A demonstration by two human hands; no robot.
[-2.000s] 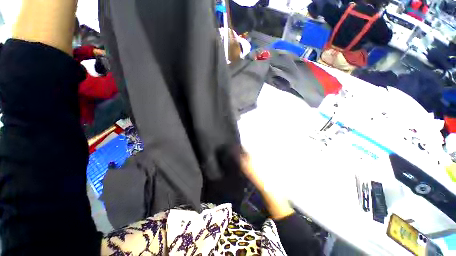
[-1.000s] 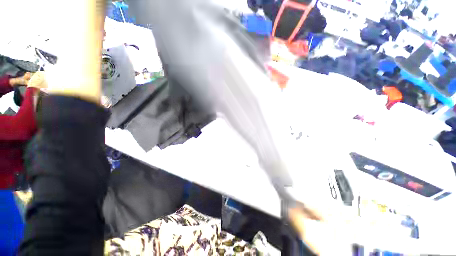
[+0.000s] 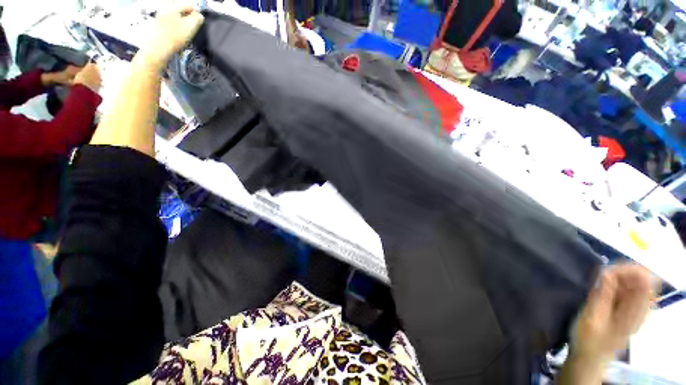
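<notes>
A long dark grey garment piece (image 3: 361, 143) is stretched diagonally in the air over the table, from upper left to lower right. My left hand (image 3: 179, 31) is shut on its upper left end. My right hand (image 3: 618, 308) is slightly blurred and grips its lower right end. Part of the cloth hangs down below its middle toward my lap. The cloth hides most of the sewing machine.
More dark cloth (image 3: 248, 150) lies on the white table (image 3: 338, 218) beneath the piece. Grey cloth with a red section (image 3: 440, 98) lies beyond. A person's red sleeves (image 3: 56, 128) are at left. Blue crates (image 3: 174, 214) stand below the table.
The garment piece hung down steeply in front of me; it is now stretched out diagonally. My right hand has moved far to the right, holding its end. The view has shifted.
</notes>
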